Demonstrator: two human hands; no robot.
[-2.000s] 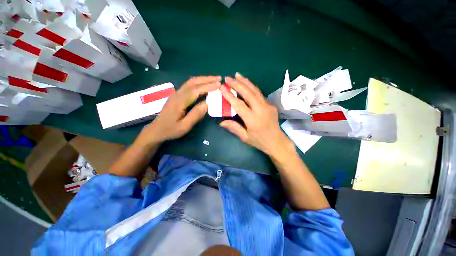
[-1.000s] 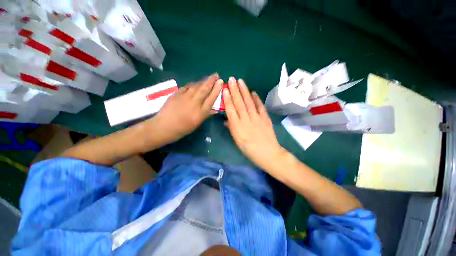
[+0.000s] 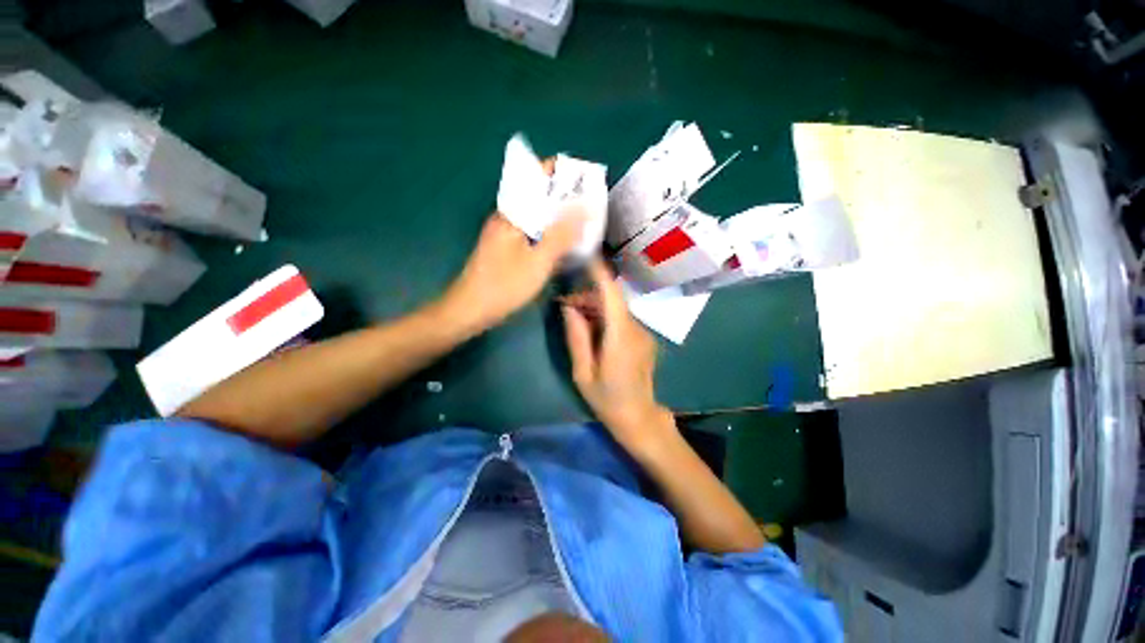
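Observation:
My left hand [image 3: 509, 270] holds an open white carton [image 3: 580, 189] with raised flaps, in front of me. My right hand [image 3: 615, 358] is just below and right of this carton, fingers bent up towards its lower end. The fingertips are blurred, so their grip cannot be told. More open cartons stand close on the right, one with a red band [image 3: 668, 245]. A flat white card [image 3: 674, 314] lies partly under them. A closed white carton [image 3: 232, 337] with a red band lies at left, beside my left forearm.
A pile of white cartons [image 3: 151, 170] stands at the left edge. Several cartons [image 3: 525, 19] show at the far edge of the dark green surface [image 3: 414, 138]. A cream board [image 3: 935, 270] is at right, with grey machinery [image 3: 923, 465] below it. A blue scrap [image 3: 781, 383] lies near the front edge.
The carton that was between my hands is no longer seen there. My left hand has reached right and now holds an open carton. The view has shifted, and more cartons show at the far edge.

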